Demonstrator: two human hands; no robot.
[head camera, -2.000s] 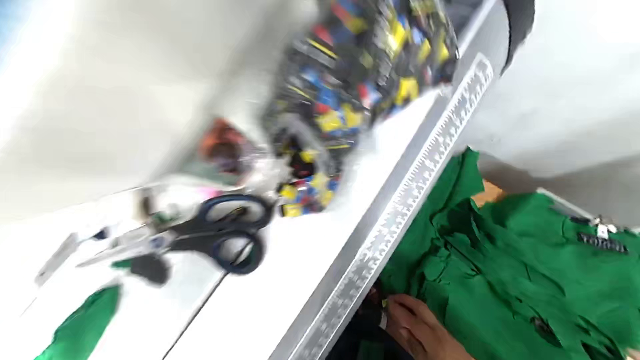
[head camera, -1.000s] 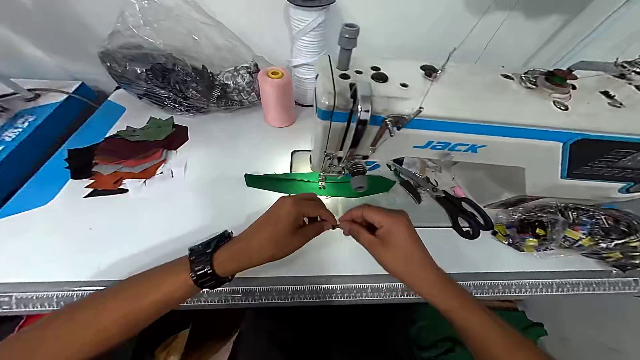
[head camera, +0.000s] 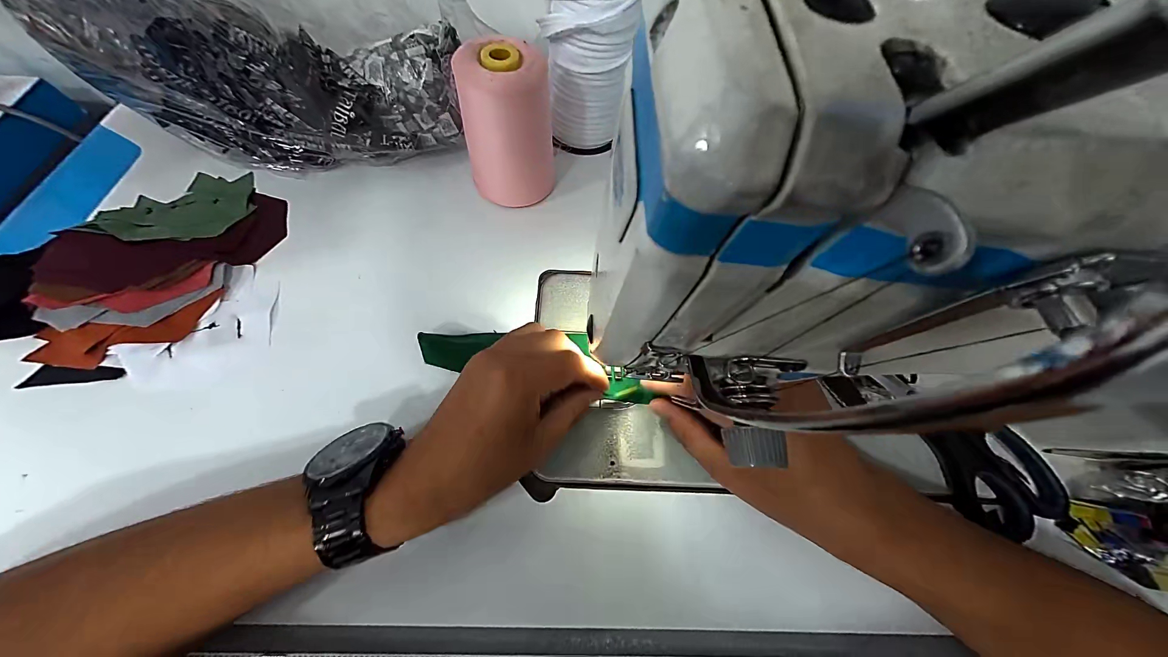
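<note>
Green fabric lies across the metal needle plate of a sewing machine, under the needle area. My left hand, with a black watch on its wrist, grips the fabric just left of the needle, thumb and fingertips together at its front edge. On the other side, my right hand has its fingertips on the cloth close to the presser foot; the machine head and a metal guard partly hide it, so its hold cannot be made out. A small lit patch of green shows between the hands.
Layered fabric scraps lie at the left. A pink thread cone, a roll of white elastic and a plastic bag of labels stand behind. Black-handled scissors and a bag of colourful small pieces are at the right.
A second ago both hands met in front of the machine, fingertips together; now they are at the green fabric, either side of the needle. The view has moved much nearer to the machine.
</note>
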